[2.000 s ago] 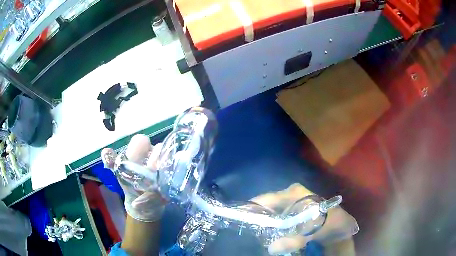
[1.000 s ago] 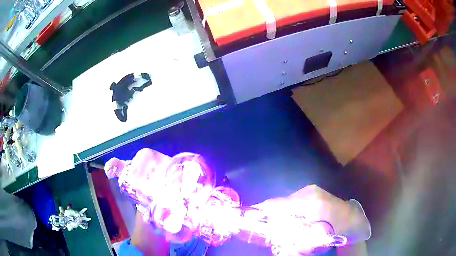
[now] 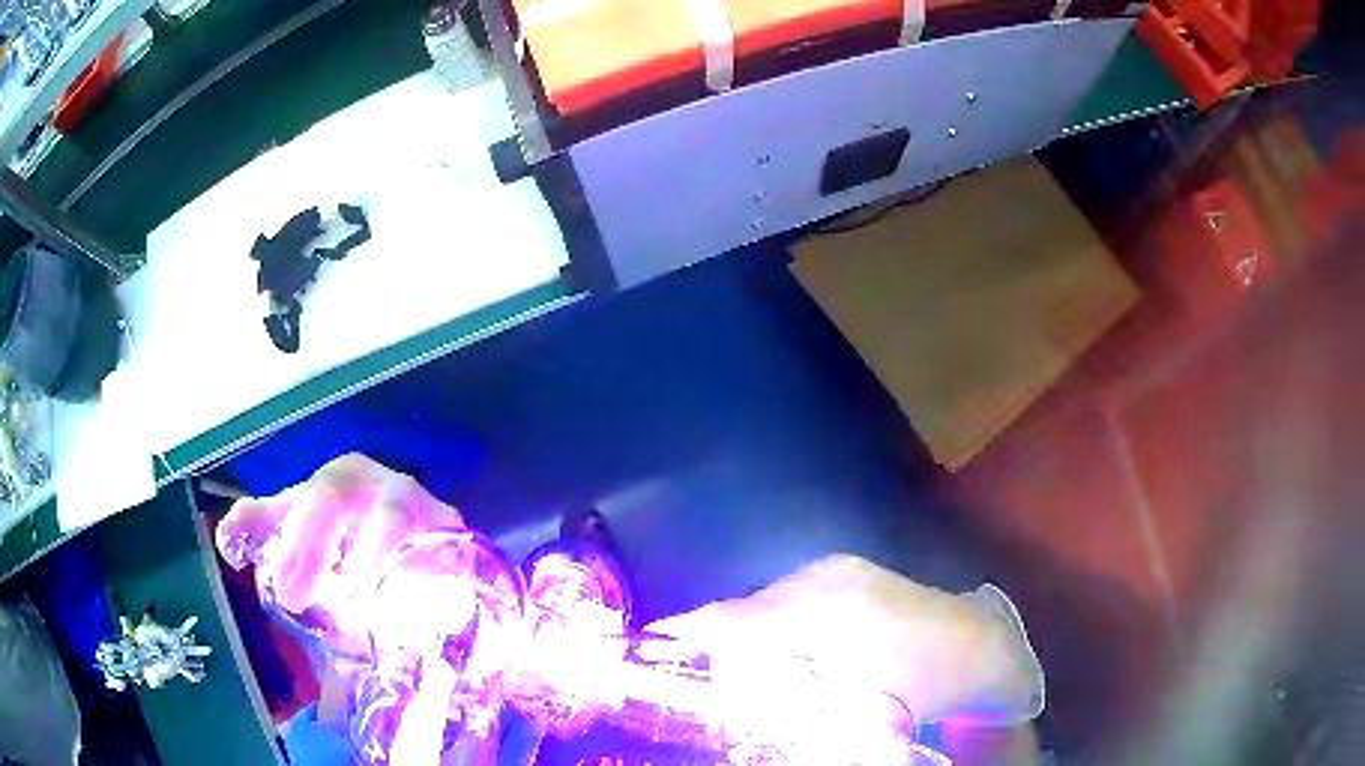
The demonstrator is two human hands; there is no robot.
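Note:
A clear, shiny figure [image 3: 576, 666] lies across both my hands low in the picture, lit by a strong pink-white glare that hides its detail. My left hand [image 3: 352, 524] is closed around its left end, with pale covers on the fingers. My right hand [image 3: 883, 636] holds its right end from behind and above; the fingertips are lost in the glare. The figure is held in the air in front of the bench, its lower part near the bottom edge of the picture.
A white bench sheet [image 3: 434, 225] bears a crumpled black strap [image 3: 300, 255]. A grey metal box [image 3: 719, 195] with an orange top stands beside it. Brown cardboard [image 3: 966, 314] lies on the floor. A small side table [image 3: 165, 554] holds another figure [image 3: 153, 651]. A tub [image 3: 57, 322] stands far left.
The figure has been turned from its earlier pose, where a clear rounded end stood up between my hands. Pink-white glare now covers it. The camera view has shifted slightly. Both hands keep hold.

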